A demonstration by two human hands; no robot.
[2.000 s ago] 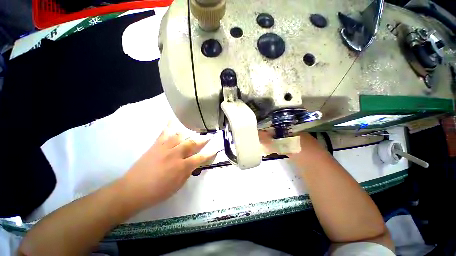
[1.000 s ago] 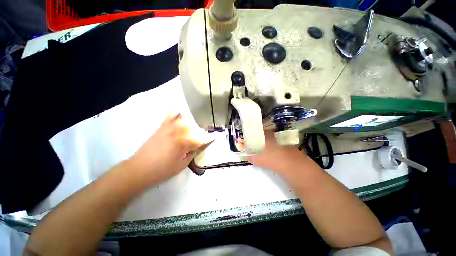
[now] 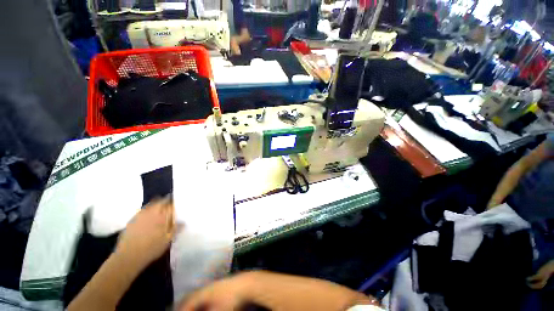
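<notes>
A white fabric panel (image 3: 203,228) runs down from the machine bed over the table's front edge. Black fabric (image 3: 157,182) shows left of it and hangs at the lower left. My left hand (image 3: 149,229) is closed at the border of the white and black fabric; which layer it pinches is unclear. My right hand (image 3: 212,296) is blurred at the bottom edge over the white panel's lower part, its fingers partly cut off. The sewing machine (image 3: 243,130) stands behind, its needle area small and unclear. Scissors (image 3: 296,180) lie under its arm.
A red basket (image 3: 153,54) of black pieces stands behind the white table (image 3: 48,212). A black upright box (image 3: 346,91) rises behind the machine. Heaped black and white pieces (image 3: 471,243) lie at right. A person's arm (image 3: 516,176) shows at the right edge.
The view has tilted up and pulled back from the machine. Both hands have left the needle area and moved toward the front edge. The black and white fabric has shifted with them.
</notes>
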